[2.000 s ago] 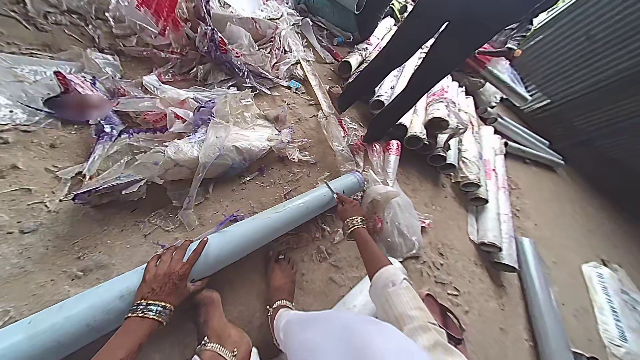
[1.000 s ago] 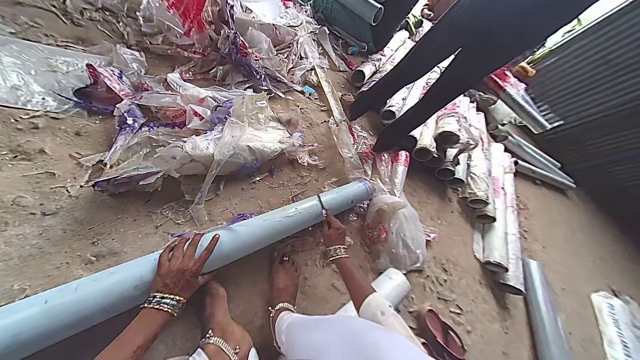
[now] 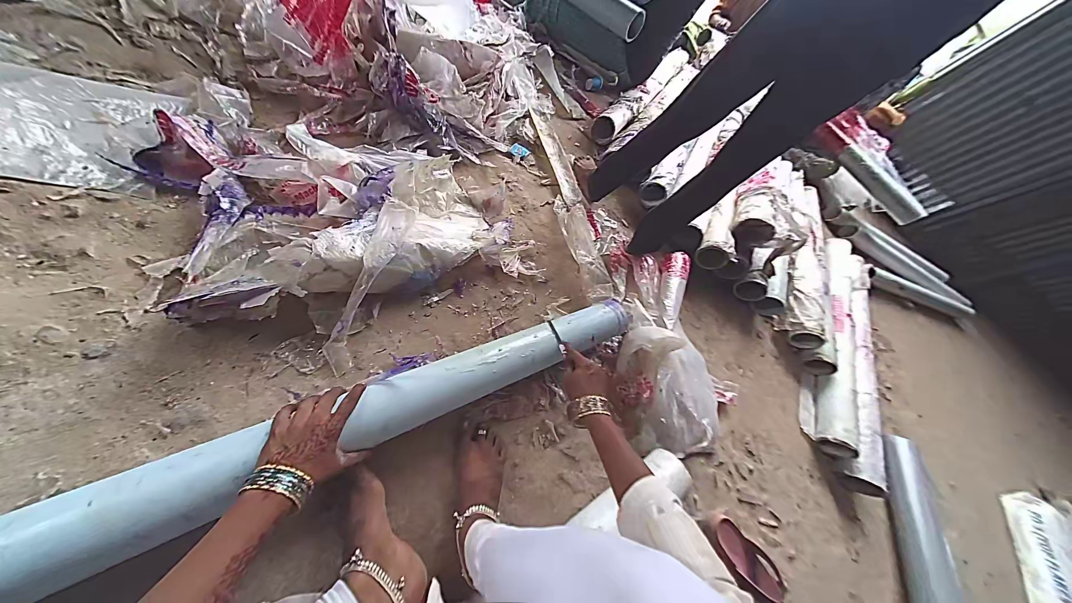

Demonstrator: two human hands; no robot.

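A long light-blue pipe or roll (image 3: 452, 385) slants from the lower left to the middle, its far end beside a crumpled clear plastic bag (image 3: 670, 394). My left hand (image 3: 310, 431) lies on its top with the fingers spread and holds nothing. Near the far end my right hand (image 3: 584, 375) is closed on a thin dark tool, perhaps a blade (image 3: 556, 332), which lies across the upper surface. The tool's handle is hidden in the fingers.
Torn plastic wrapping (image 3: 402, 243) lies on the dirt beyond the pipe. Stacked wrapped pipes (image 3: 842, 352) are at the right, where a person in dark trousers (image 3: 712, 109) stands. A grey pipe (image 3: 917, 519), a sandal (image 3: 748, 557) and a corrugated metal wall (image 3: 997, 159) are further right.
The view has shifted somewhat. My left hand stays on the pipe, and my right hand remains near its far end with the thin tool.
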